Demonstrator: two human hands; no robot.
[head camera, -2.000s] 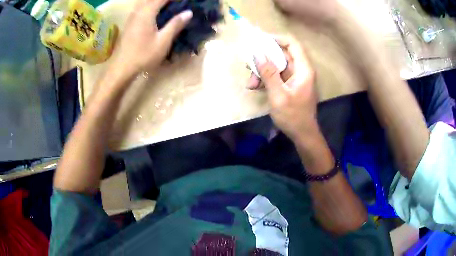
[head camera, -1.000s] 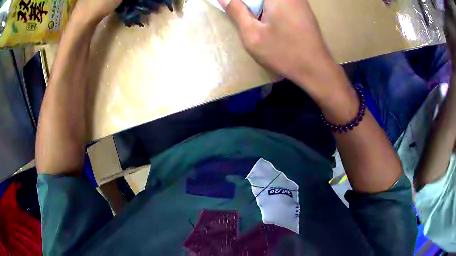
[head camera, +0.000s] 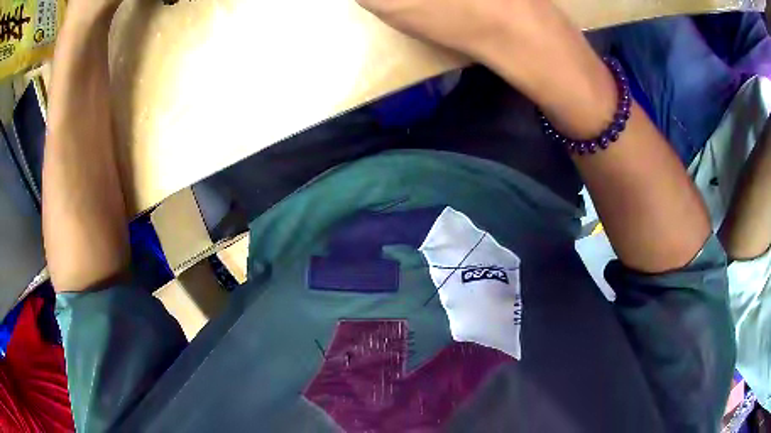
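The tan tabletop (head camera: 241, 93) fills the upper part of the view. My left forearm rises along the left side; its hand is beyond the top edge. My right hand (head camera: 448, 19) is cut off by the top edge; only its rear part shows over the table, and its fingers and anything in them are hidden. A tiny dark scrap (head camera: 171, 2) shows at the top edge, right of my left wrist.
A bottle with a yellow label (head camera: 24, 35) is cut off at the upper left, beside my left forearm. Beige cardboard (head camera: 180, 230) lies below the table edge. Another person's arm (head camera: 752, 207) and pale sleeve (head camera: 751, 313) are at the right. Red material (head camera: 35, 368) is at lower left.
The view has tipped down towards my shirt. My hands, the white bottle and the black pieces have shifted up and largely or fully out of the picture.
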